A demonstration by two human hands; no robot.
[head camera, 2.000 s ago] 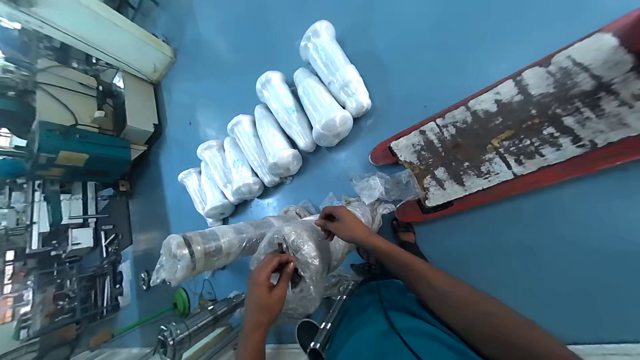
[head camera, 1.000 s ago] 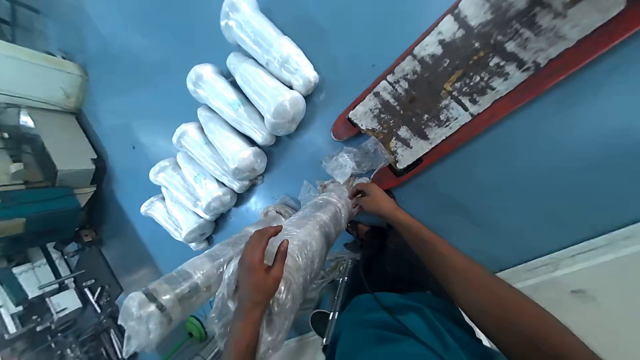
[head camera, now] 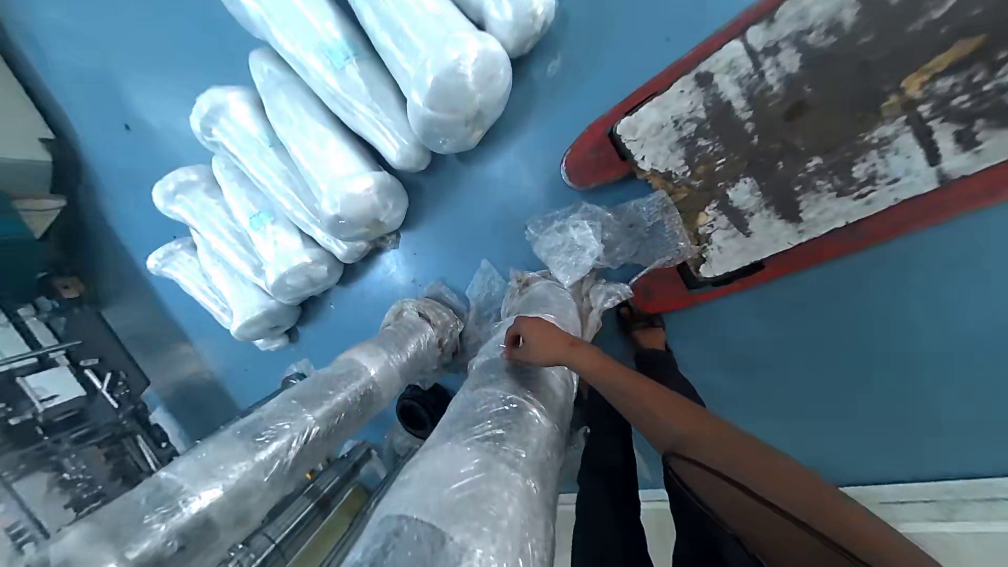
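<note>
A long cylinder in clear plastic wrap (head camera: 488, 441) rises toward me at the bottom centre. My right hand (head camera: 539, 342) is at its upper part, fingers curled against the wrap; whether they pinch the film cannot be made out. A thinner plastic-wrapped cylinder (head camera: 260, 433) leans to the left of it, with crumpled wrap around its far end. Loose bubble wrap (head camera: 606, 236) lies past the thicker cylinder, reaching the worn board. My left hand is out of the frame.
Several white wrapped parts (head camera: 331, 181) lie in a row on the blue floor. Red forks (head camera: 602, 153) carry a worn, paint-stained board (head camera: 787, 134) at the right. Metal bars (head camera: 315, 504) and a black ring-shaped part (head camera: 423, 409) sit between the cylinders. Machinery (head camera: 63, 394) stands at the left.
My left hand, earlier on the plastic wrap, has gone out of view. My right hand is now on the upper part of the thicker cylinder. The view has moved closer.
</note>
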